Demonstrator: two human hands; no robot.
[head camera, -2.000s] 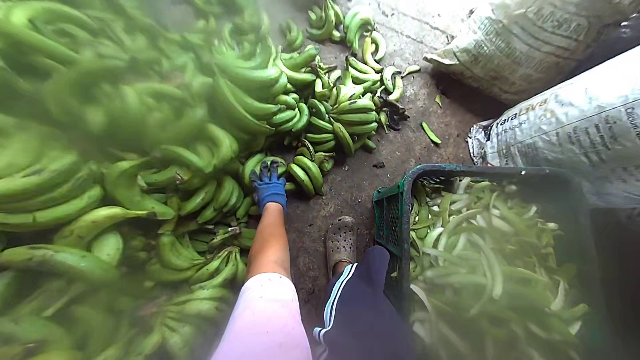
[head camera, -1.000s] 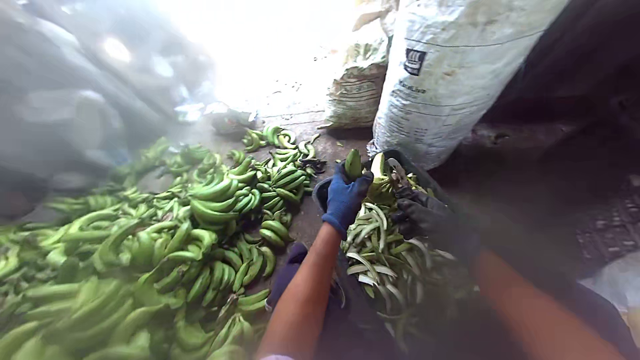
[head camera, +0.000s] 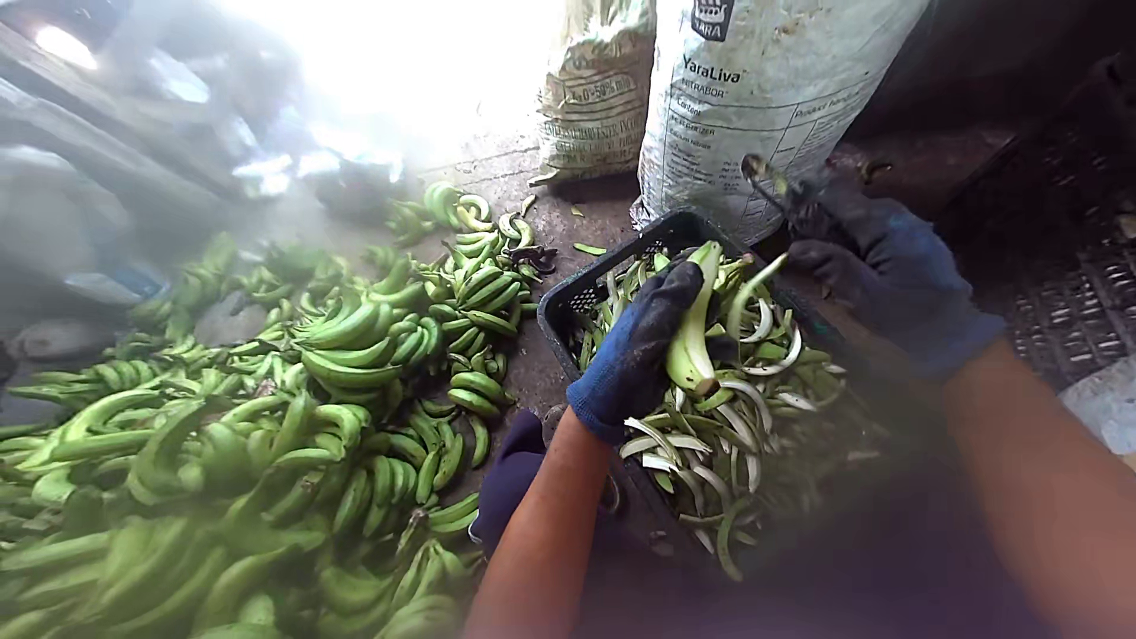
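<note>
My left hand (head camera: 643, 342), in a blue work glove with a dark palm, holds a partly peeled green plantain (head camera: 697, 333) over a dark plastic crate (head camera: 561, 324). Strips of green and white peel (head camera: 754, 426) fill the crate. To the right, my right hand (head camera: 874, 257), gloved as well, is closed around a slim peeling tool (head camera: 765, 185); its exact kind is blurred. A strip of peel hangs beside the fingers of that hand. The tool is apart from the plantain.
Bunches of green plantains (head camera: 346, 346) are heaped on the floor at left. Two printed woven sacks, a white one (head camera: 754, 98) and a duller one (head camera: 595, 98), stand behind the crate. Dark slatted crates (head camera: 1078, 302) lie at right. Haze blurs the left and lower edges.
Two seconds ago my left hand was at the plantain heap; it has since come over the crate with a plantain. My right hand has moved away from the plantain since one second ago. The view has shifted.
</note>
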